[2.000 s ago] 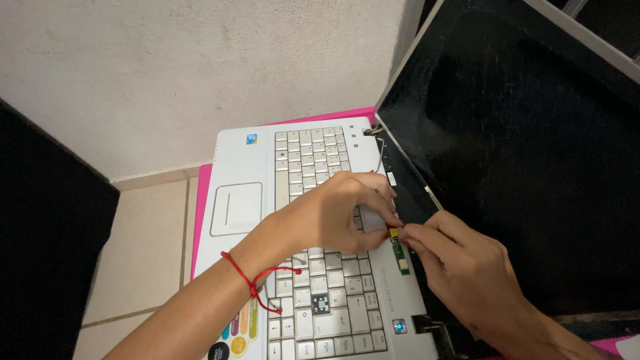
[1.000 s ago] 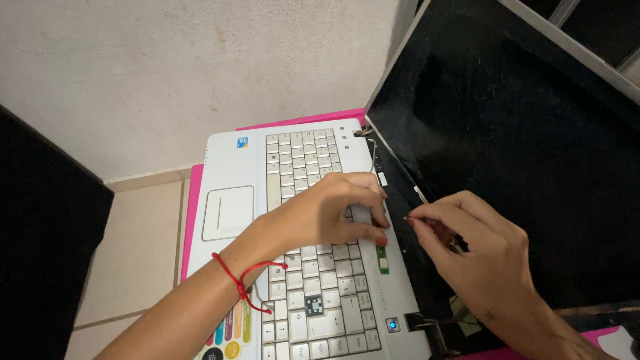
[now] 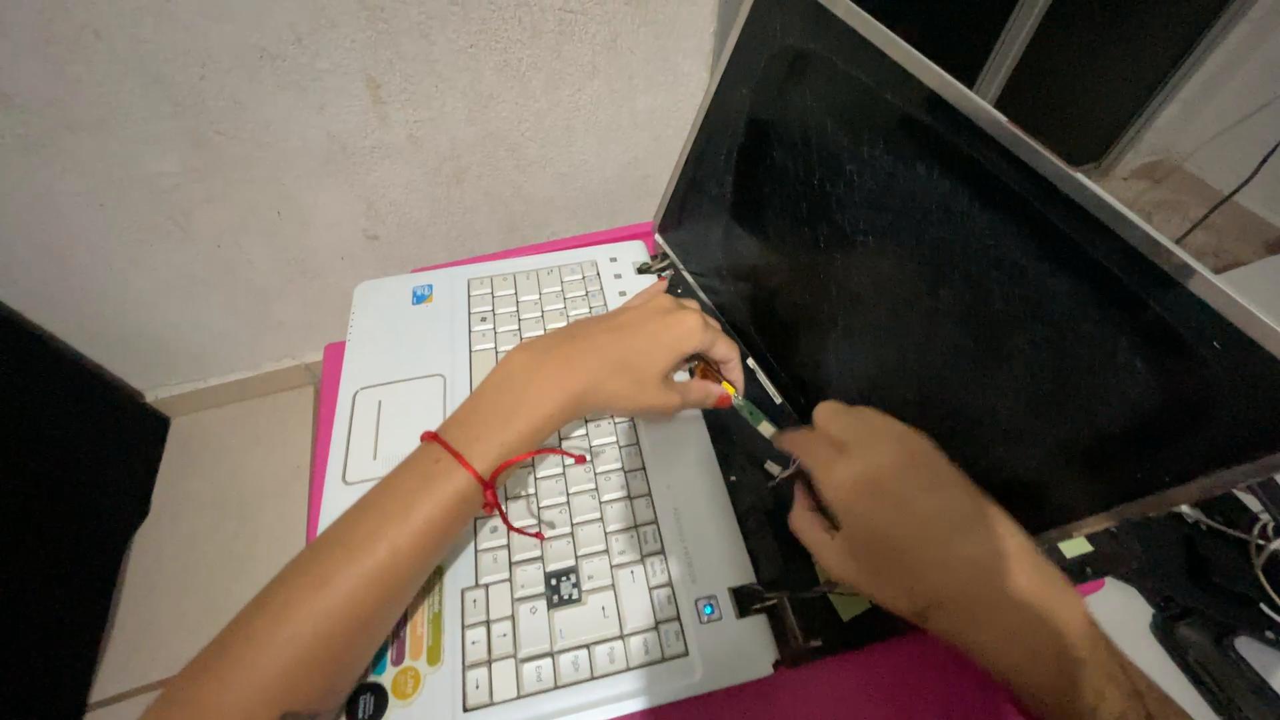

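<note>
A white laptop [image 3: 700, 520] lies open, its bare screen panel [image 3: 960, 260] standing at the right without a bezel. My left hand [image 3: 650, 355], with a red cord bracelet on the wrist, reaches over the keyboard [image 3: 585, 520] and pinches one end of a narrow green circuit board [image 3: 755, 415] with yellow tape. My right hand [image 3: 880, 500], slightly blurred, is at the board's other end, by a small cable connector [image 3: 775, 468]; whether its fingers grip the connector or the board cannot be told. One key position shows a bare dark mount [image 3: 563, 587].
A pink surface [image 3: 850, 685] lies under the laptop. A rough pale wall [image 3: 350, 130] rises behind, and a dark object [image 3: 70, 500] stands at the left. Loose cables [image 3: 1255, 540] and a black-and-white object [image 3: 1210, 630] are at the lower right.
The green board, earlier lying along the laptop's hinge edge, is now tilted between my hands. My right hand, apart from the board a second ago, has come back to it.
</note>
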